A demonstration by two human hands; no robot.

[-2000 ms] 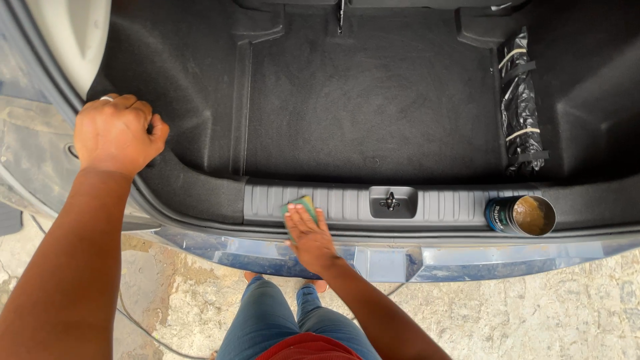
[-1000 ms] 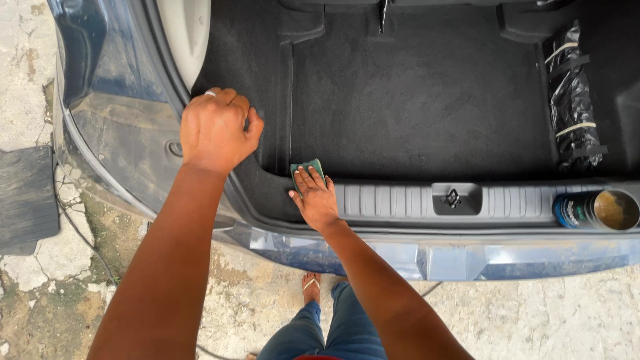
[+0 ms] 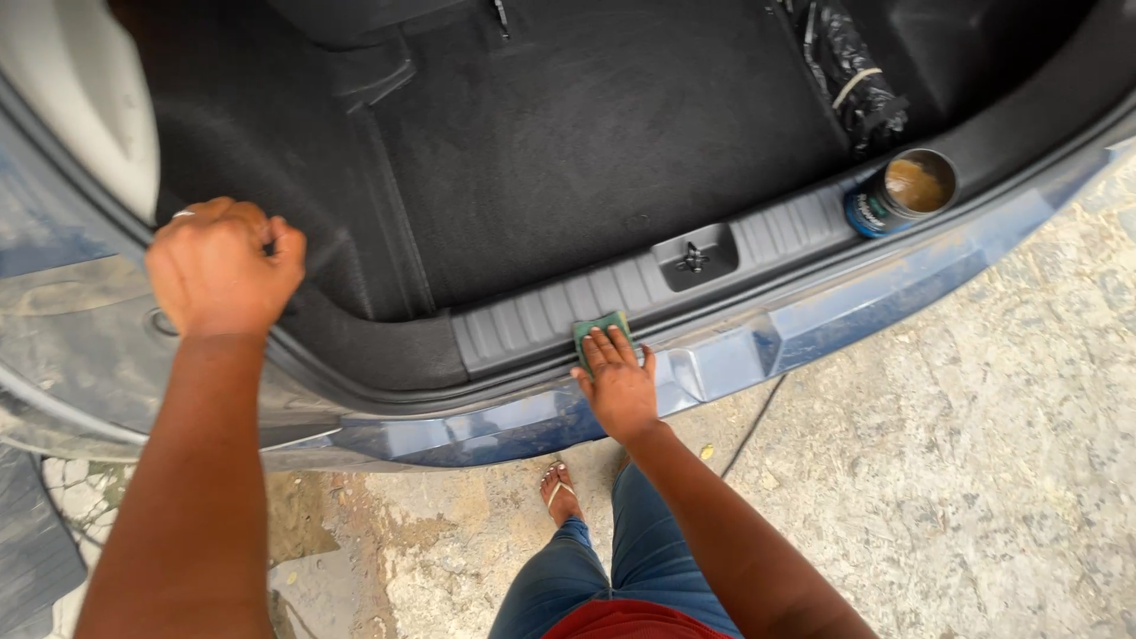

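Under the fingers of my right hand (image 3: 619, 382) lies a green sponge pad (image 3: 600, 335), pressed flat on the front edge of the ribbed plastic trunk sill (image 3: 541, 312), left of the latch recess (image 3: 695, 257). My left hand (image 3: 226, 266) is curled into a fist above the left rim of the car's trunk opening, with a ring on one finger; whether it touches the rim or holds anything inside cannot be told. An uncovered tin with a brown paste (image 3: 919, 184) stands tilted in the view at the right end of the sill.
Behind the sill spreads the black carpeted trunk floor (image 3: 612, 133). A black plastic-wrapped bundle with a pale band (image 3: 856, 84) lies along its right side. The dusty blue bumper (image 3: 524, 430) runs below the sill. A dark cable (image 3: 754, 426) crosses the rough concrete ground (image 3: 958, 426).
My right hand with the green pad has moved right along the sill from its left corner, where it was a second ago. My left hand remains a fist by the left rim. The view has tilted.
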